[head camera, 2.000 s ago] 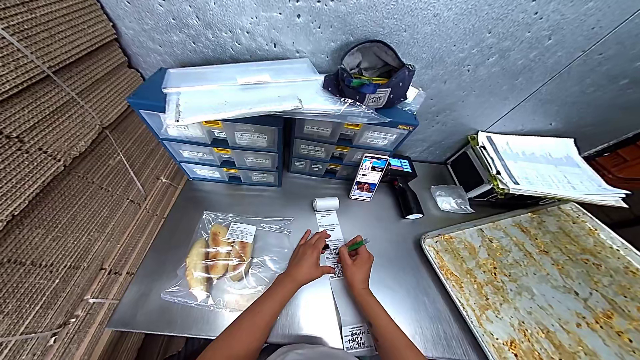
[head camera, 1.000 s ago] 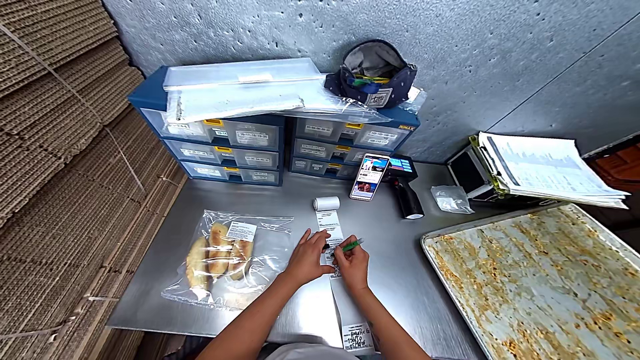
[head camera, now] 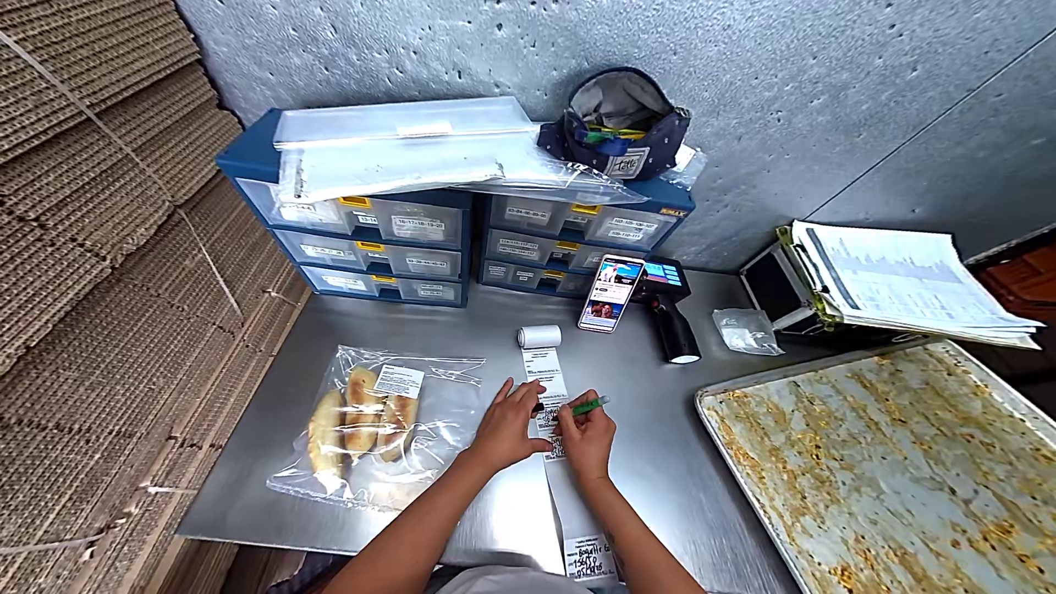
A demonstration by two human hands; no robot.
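Note:
My right hand (head camera: 587, 429) grips a green marker (head camera: 587, 405), its tip end low over a strip of printed labels (head camera: 542, 371). Fingers of my left hand (head camera: 505, 429) rest on the strip's left side, with a small black piece, perhaps the marker's cap, by its fingertips. The strip runs from a small roll (head camera: 539, 337) down to the table's front edge, where a label bears handwriting. Left of my hands lies a clear plastic bag (head camera: 450, 412) holding several bread rolls (head camera: 361, 412), with a white label on it.
Behind stand blue drawer units (head camera: 473, 264) under plastic sheets and a fabric pouch (head camera: 627, 124). A phone (head camera: 610, 293) leans near a handheld device with a screen (head camera: 675, 330). A small clear bag (head camera: 745, 332), clipboard papers (head camera: 899, 272) and a stained baking tray (head camera: 891, 470) are right; stacked cardboard (head camera: 107, 330) is left.
My right hand and the green marker have shifted slightly over the label strip, and the marker now lies flatter. My left hand stays at about the same place.

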